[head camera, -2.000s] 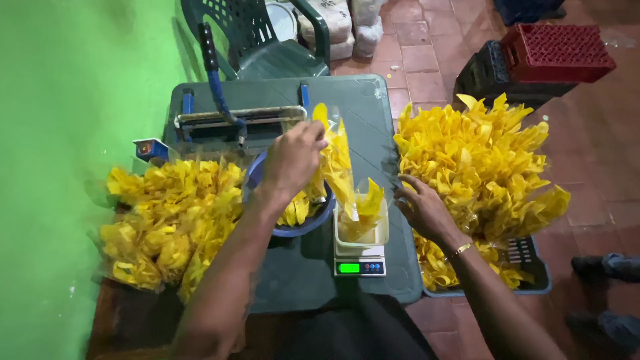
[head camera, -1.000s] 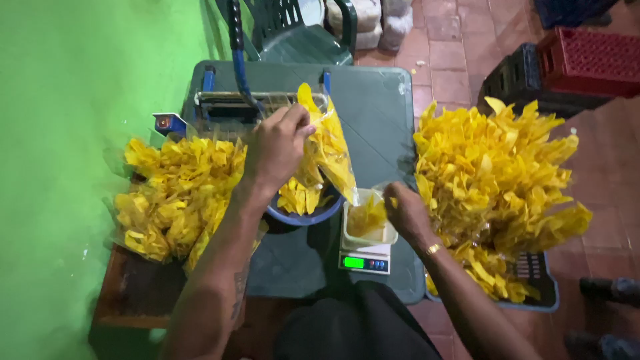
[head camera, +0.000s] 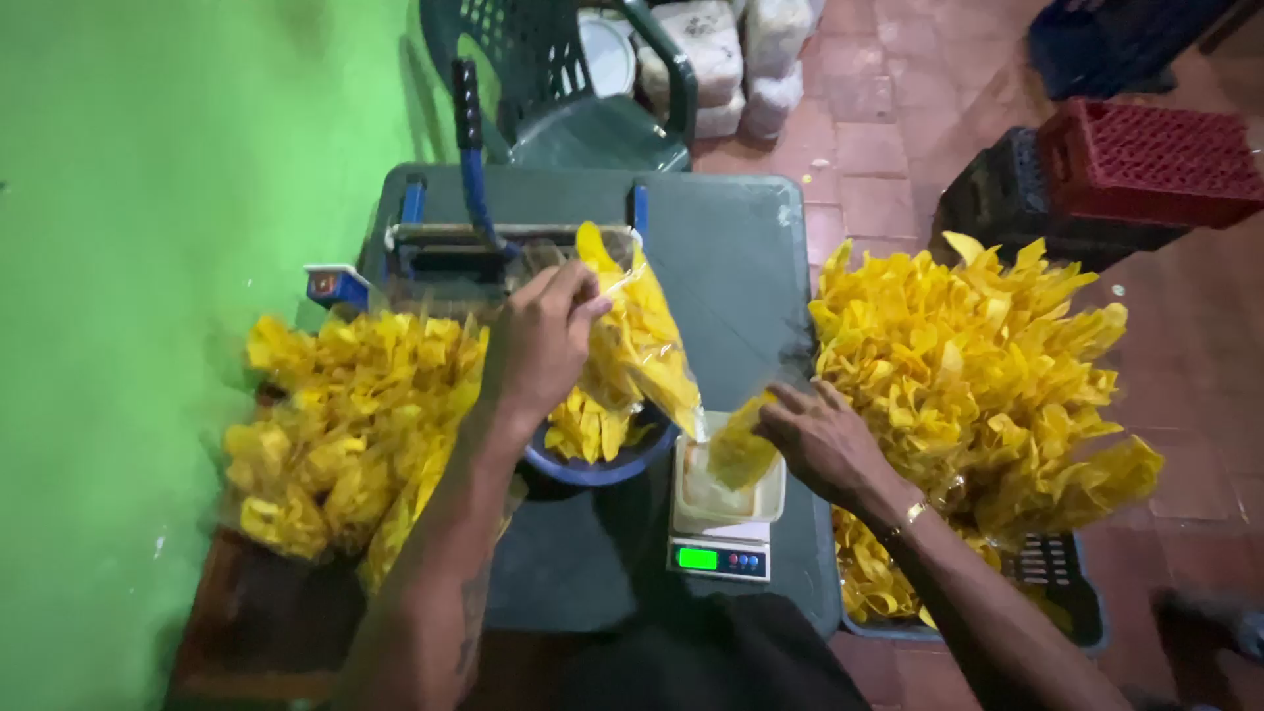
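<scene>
My left hand (head camera: 553, 326) grips the top of a clear plastic bag of yellow chips (head camera: 642, 341), held tilted above a blue bowl (head camera: 592, 476) with more chips in it. My right hand (head camera: 815, 430) pinches a smaller clear bag of yellow chips (head camera: 741, 449) over a pale plastic container (head camera: 716, 494). That container sits on a digital scale (head camera: 719, 559) with a lit green display. Behind my left hand stands a sealer with a blue lever (head camera: 476, 193), partly hidden. Bagged chips (head camera: 355, 444) are heaped at the left, and a large pile of bagged chips (head camera: 963, 365) rises at the right.
The dark green table (head camera: 736, 227) carries the bowl, scale and sealer. A dark crate (head camera: 1094, 602) under the right pile stands beside it. Beyond are a green plastic chair (head camera: 602, 133), white sacks (head camera: 691, 49) and a red crate (head camera: 1150, 163). A green wall (head camera: 128, 296) borders the left.
The small bag stood in the container on the scale; my right hand has reached it from the right, taken hold and lifted it. My left hand still holds its bag over the bowl.
</scene>
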